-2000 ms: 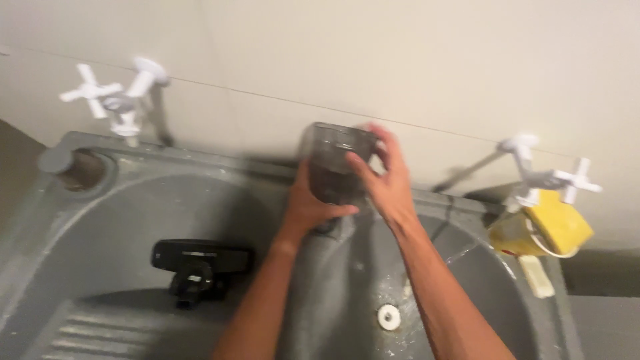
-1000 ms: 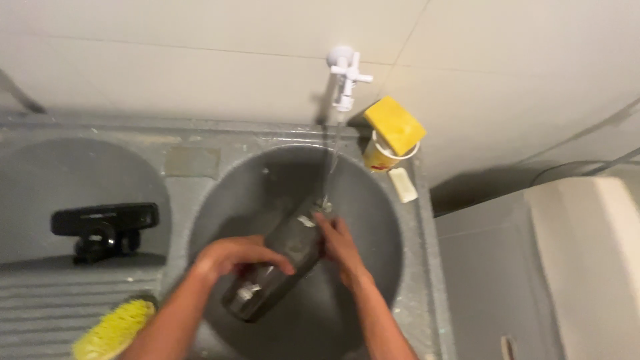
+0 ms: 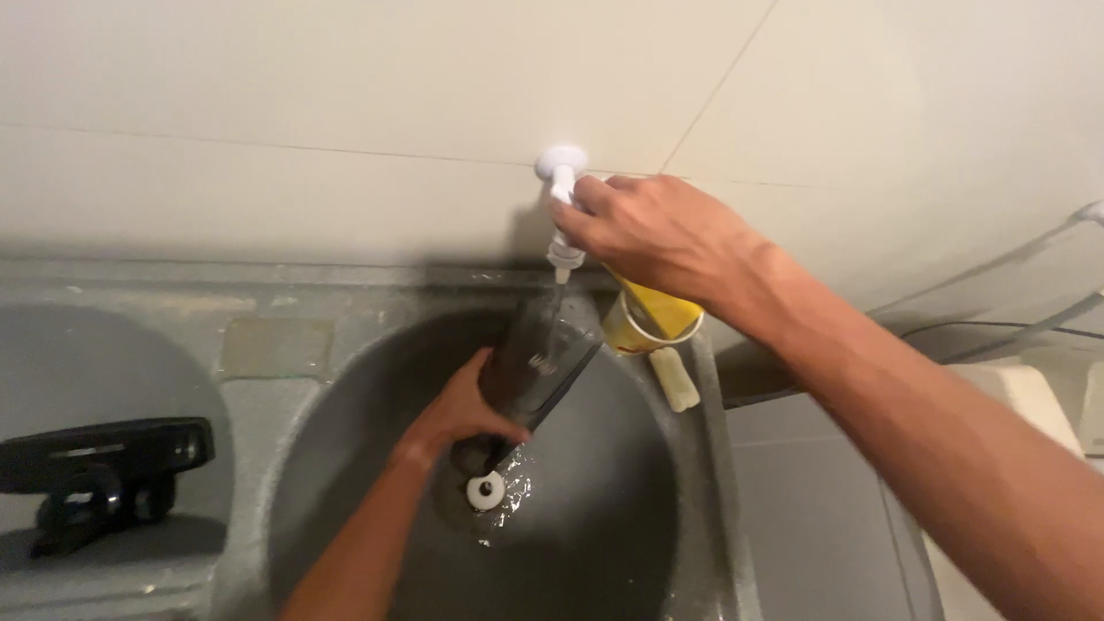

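Observation:
My left hand [image 3: 466, 401] grips a dark translucent container [image 3: 539, 371] by its side, tilted over the round basin [image 3: 604, 517] of a grey sink. Its upper end is under the spout of a white wall tap [image 3: 565, 254], where a thin stream of water shows. My right hand [image 3: 638, 224] is closed around the tap's cross handle, which its fingers mostly hide. Below the container's lower end lies a white drain fitting [image 3: 486, 491], with wet glints beside it.
Right of the basin, a yellow sponge [image 3: 660, 306] stands in a yellow-and-white tub [image 3: 628, 335], with a pale bar of soap [image 3: 674, 379] close by. A black appliance part [image 3: 112, 453] lies in the left basin. At the far right is a white appliance [image 3: 1000, 388].
My right hand has left the container and moved up to the tap handle. My left hand still holds the container, now tilted with one end near the spout. The view has shifted.

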